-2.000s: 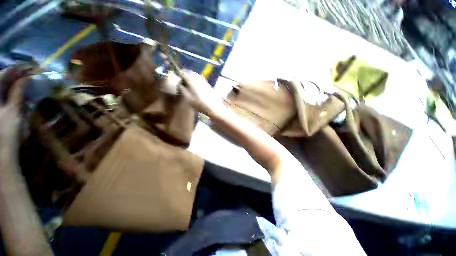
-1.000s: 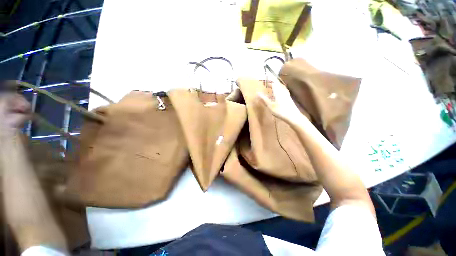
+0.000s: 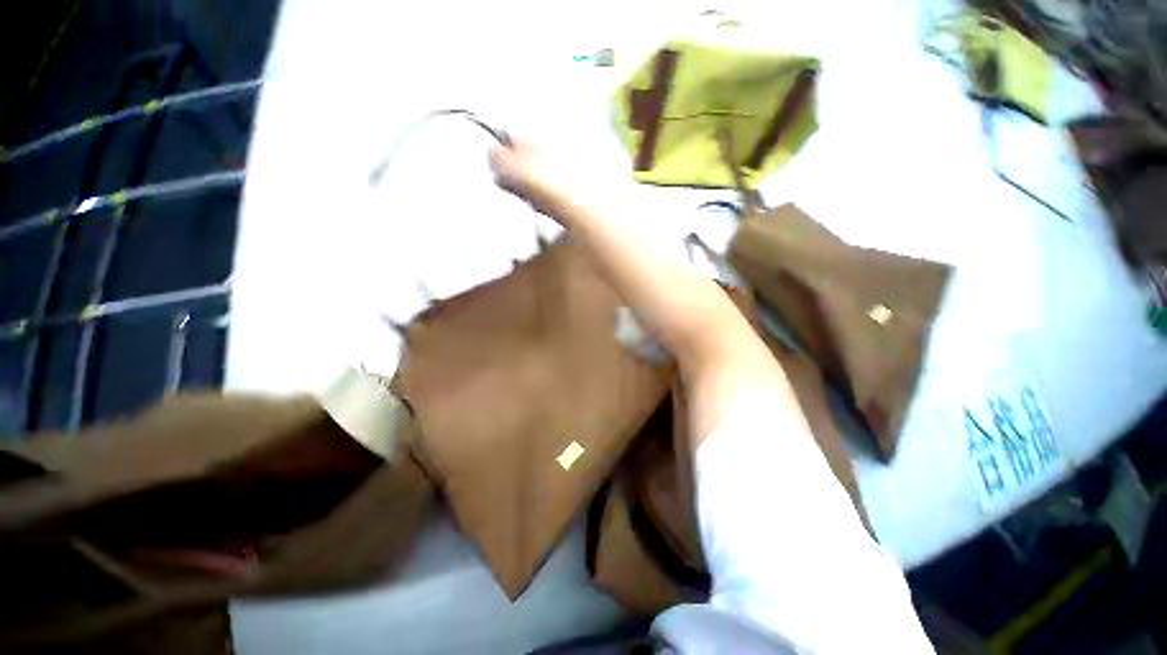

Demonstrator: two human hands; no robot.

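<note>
My right hand (image 3: 512, 164) is closed at the end of a thin dark bag handle (image 3: 448, 115) that arcs over the white table. Below my forearm a tan tote bag (image 3: 512, 384) lies on the table, its pointed corner towards me and a small pale tag on its face. More tan bags lie partly under my arm, and another tan bag (image 3: 838, 294) lies to the right. A blurred brown bag (image 3: 192, 473) fills the lower left, with a cream piece (image 3: 365, 407) at its edge. My left hand is not visible.
A yellow bag with brown strips (image 3: 723, 109) lies at the back of the white table (image 3: 1024, 333), which bears green characters. Metal rack rods (image 3: 128, 198) stand at the left. More yellow and brown items lie at the far right.
My right hand has moved left and away from me, from the bags to the handle. My left hand has gone out of sight. The brown bag at the left now lies across the lower left.
</note>
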